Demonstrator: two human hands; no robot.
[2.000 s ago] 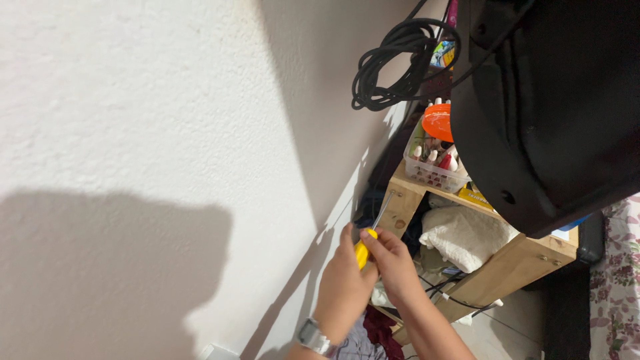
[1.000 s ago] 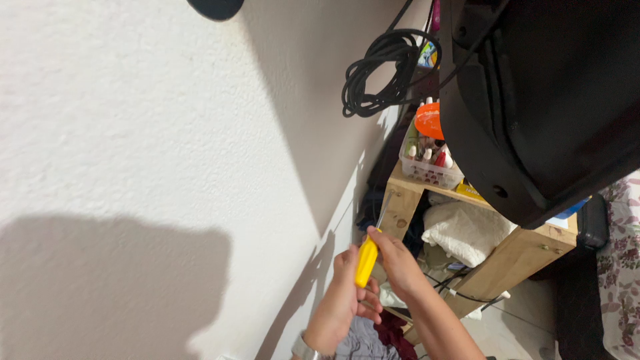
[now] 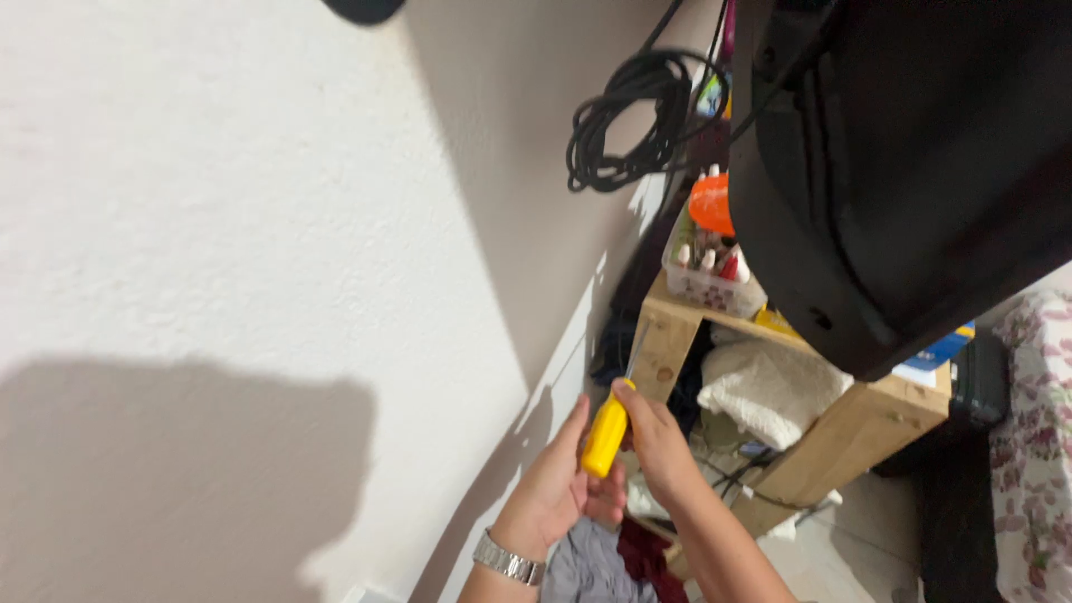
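A screwdriver with a yellow handle [image 3: 607, 431] and a thin metal shaft points up and away from me, in front of a wooden shelf unit. My right hand [image 3: 657, 435] grips the handle near the shaft, thumb and fingers at its upper end. My left hand [image 3: 565, 486], below a metal-band wristwatch [image 3: 508, 559] on that wrist, is partly spread behind and beside the handle's lower end. Its fingers are apart, and whether they touch the handle is unclear. Above both hands hangs a large black casing [image 3: 888, 167], its underside toward me.
A coiled black cable [image 3: 628, 126] hangs by the white wall [image 3: 251, 251]. A clear plastic bin [image 3: 712, 289] with small bottles stands on the wooden shelf unit [image 3: 888, 410], which holds white cloth [image 3: 762, 385]. Clothes [image 3: 595, 565] lie below. A floral-covered bed [image 3: 1034, 402] is at right.
My left hand has loosened and its fingers have spread, baring more of the yellow handle. My right hand still holds the screwdriver. The view has shifted slightly.
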